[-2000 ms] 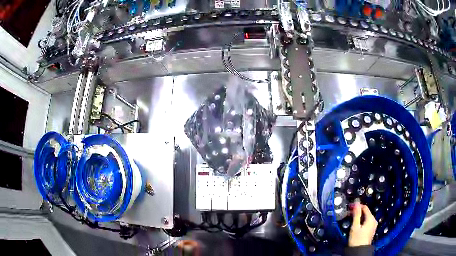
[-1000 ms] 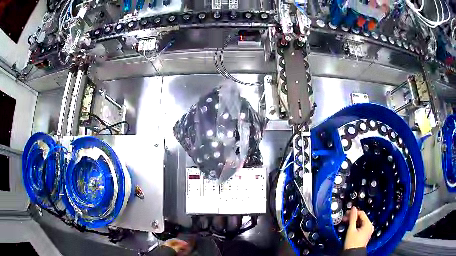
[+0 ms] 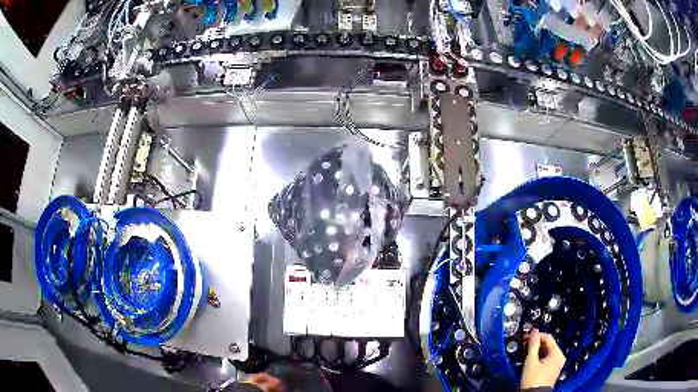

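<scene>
A large blue vibratory bowl [image 3: 629, 268] is at the right, with many small round black parts [image 3: 552, 303] with pale centres inside. My right hand [image 3: 542, 360] reaches into its lower part, thumb and fingertips close together among the parts. Whether a part is between the fingertips cannot be told. My left hand [image 3: 262, 381] is small, blurred and partly cut off at the bottom edge, left of centre; its fingers are unclear. A clear bag [image 3: 337, 214] full of black parts lies in the middle.
The bag overlaps the white controller box [image 3: 344, 310]. Two small blue bowls [image 3: 149, 276] stand at the left. A feed track [image 3: 458, 145] runs from the large bowl to the conveyor [image 3: 291, 42] across the back. Cables hang below the controller.
My right hand stays low in the large bowl with small shifts. My left hand, a blur two seconds ago, shows at the bottom edge, slightly lower than one second ago. The view has shifted slightly.
</scene>
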